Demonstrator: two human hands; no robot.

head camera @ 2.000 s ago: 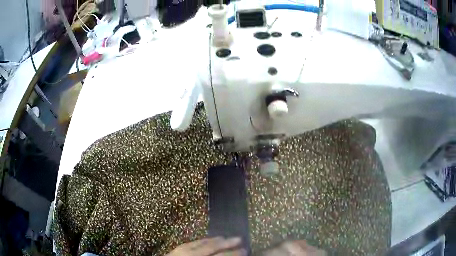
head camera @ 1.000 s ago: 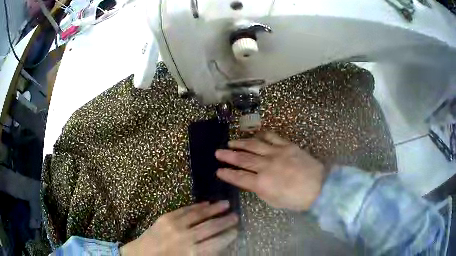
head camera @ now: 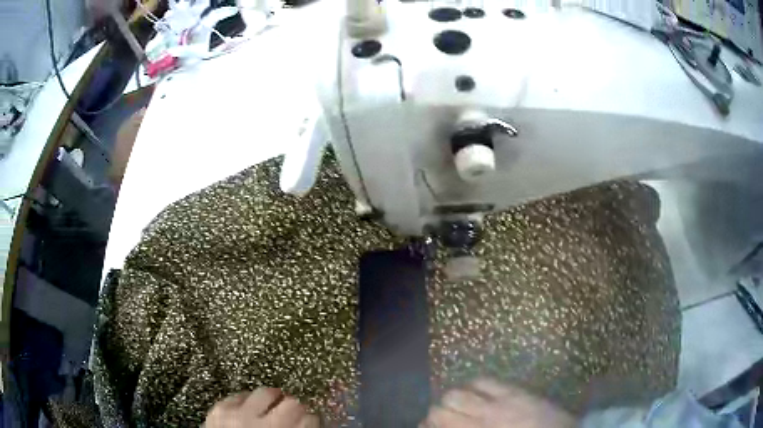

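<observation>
The patterned cloth panel (head camera: 243, 292) lies around the machine bed, bunched at the left. A dark strip (head camera: 393, 334) lies flat on it, its far end at the presser foot and needle (head camera: 421, 244) under the white sewing machine head (head camera: 393, 159). My left hand (head camera: 261, 410) is cut off by the bottom edge, on the cloth left of the strip, fingers curled. My right hand (head camera: 494, 407) is blurred and cut off at the bottom edge, at the strip's right side. What either hand grips is hidden.
The machine arm (head camera: 602, 142) runs to the right, with a tension dial (head camera: 474, 157) on the head. Dark metal tools (head camera: 747, 305) lie at the right. Metal fittings (head camera: 698, 71) sit on the arm. White cords (head camera: 197, 25) and a pink-red item (head camera: 162, 66) are at the back left.
Both hands have moved back toward the wearer and away from the middle of the strip, to the bottom edge. The view has shifted, so the machine and cloth appear lower and further right.
</observation>
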